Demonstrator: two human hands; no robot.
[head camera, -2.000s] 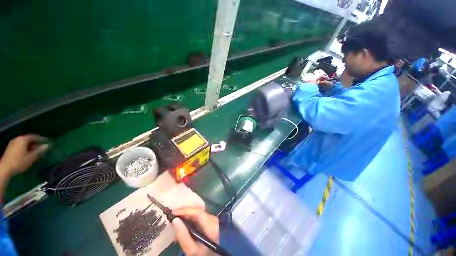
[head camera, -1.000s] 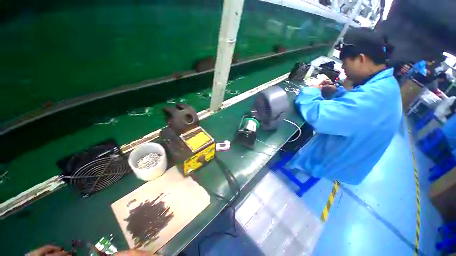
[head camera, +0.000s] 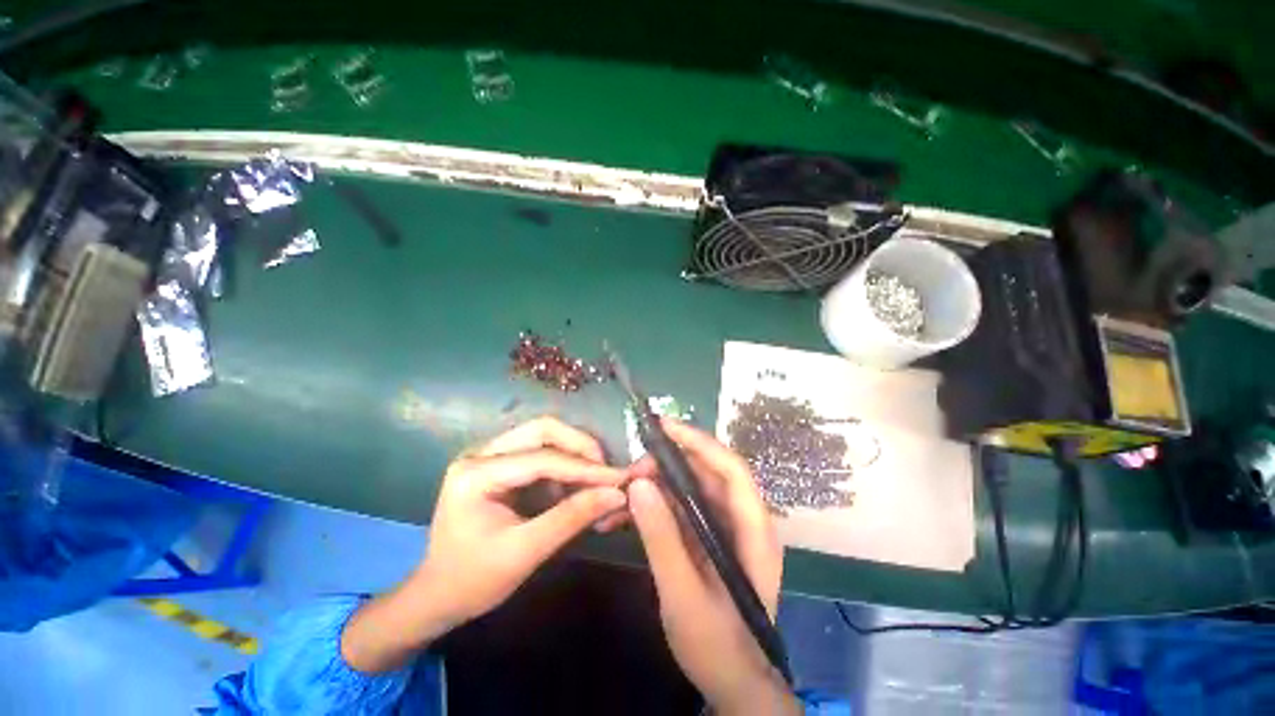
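Note:
My right hand (head camera: 706, 539) holds the black soldering iron (head camera: 689, 490), its tip pointing up and away near the red pile. My left hand (head camera: 524, 511) is beside it; the fingertips of both hands meet. Whether a small piece is pinched between them cannot be told. A small white-green circuit board (head camera: 654, 417) lies just beyond the right fingers, partly hidden. A loose pile of tiny red components (head camera: 554, 367) lies on the green mat (head camera: 378, 350). A grey-brown pile of small parts (head camera: 791, 455) lies on the pale sheet (head camera: 909, 476) to the right.
A white cup (head camera: 940, 297) holds silvery parts. A black fume fan (head camera: 790, 224) stands behind it. The black soldering station (head camera: 1028, 343) with a yellow sponge (head camera: 1142, 381) is at right, cables hanging down. Foil bags (head camera: 178, 336) lie left. Boards lie on the green conveyor (head camera: 629, 91).
The view has swung left and down to the mat. Both hands, low at the left edge a second ago, are now together at centre. The iron is visible again in my right hand.

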